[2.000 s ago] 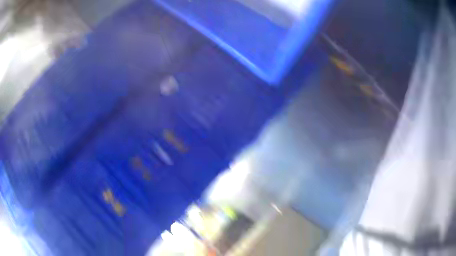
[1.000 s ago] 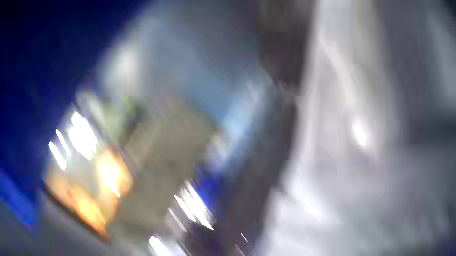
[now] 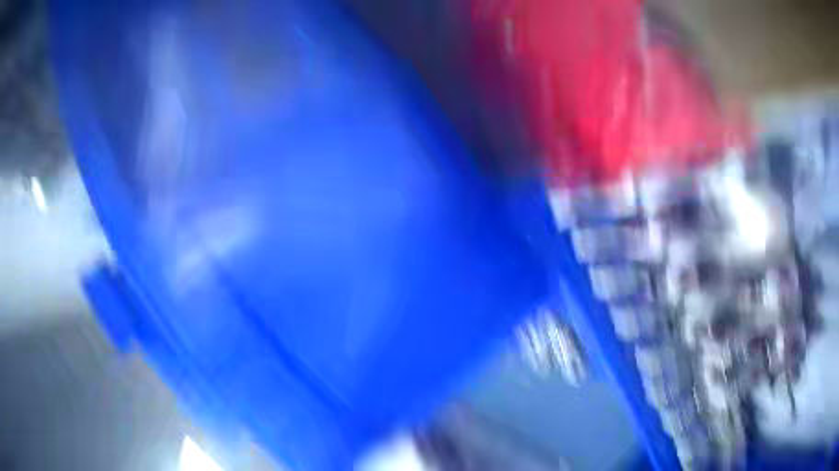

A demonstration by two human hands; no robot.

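Note:
A large blue plastic crate (image 3: 322, 221) fills the left and middle of the view, tilted and blurred. Its smooth inner or side face shows no parts that I can make out. To its right, silver parts (image 3: 635, 276) are packed in rows beside a thin blue edge. A glossy red bag or wrap (image 3: 598, 83) lies at the upper right, against the top of the silver rows. Neither my left hand nor my right hand can be seen. I cannot tell what holds the crate.
A small group of silver parts (image 3: 552, 345) shows below the crate's right corner, near a grey-blue surface (image 3: 552, 414). A pale, blurred surface (image 3: 46, 258) is at the left. A brownish area (image 3: 773, 37) is at the top right.
The view has swung sharply. The pale grey cloth and orange-lit area are gone. The blue crate, red wrap and silver parts now fill the view.

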